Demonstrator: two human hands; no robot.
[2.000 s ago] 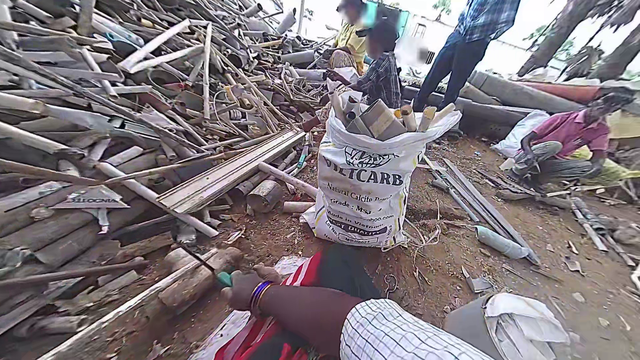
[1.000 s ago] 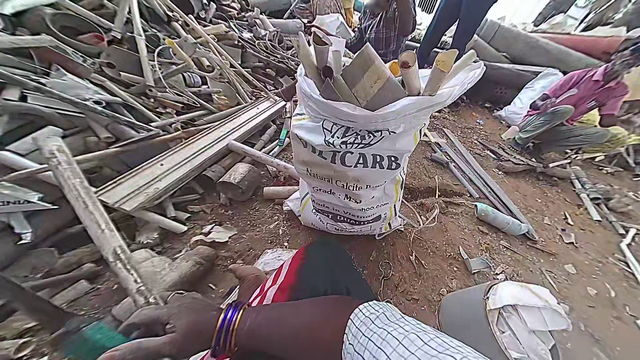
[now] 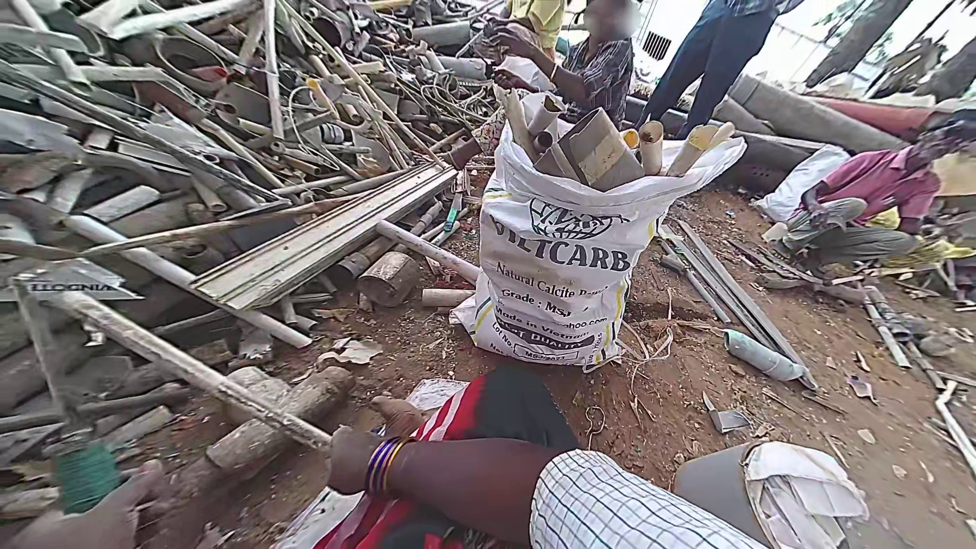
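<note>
My right hand (image 3: 352, 459), with bangles at the wrist, crosses from the lower right and grips the near end of a long, thin, whitish pipe (image 3: 200, 374). The pipe slants up to the left over the scrap. At the lower left edge my left hand (image 3: 103, 507) is closed around a tool's green-wrapped handle (image 3: 85, 474); a blurred, narrow, blade-like part (image 3: 47, 354) rises from it, its exact kind unclear. Thick, dirty pipe pieces (image 3: 286, 415) lie on the ground between my hands. A white woven sack (image 3: 560, 263) stands upright ahead, filled with cut pipe pieces (image 3: 602, 156).
A large heap of scrap pipes (image 3: 229, 99) covers the left, with a ribbed plastic panel (image 3: 328, 240) at its edge. A grey bucket (image 3: 713, 488) holding white pieces stands lower right. Long strips (image 3: 736, 293) lie right of the sack. Several people are beyond, one seated at right.
The bangled hand has moved left, then back right to the pipe's near end. The long pipe, raised at the left one second ago, now slants lower. The green handle has moved to the lower left.
</note>
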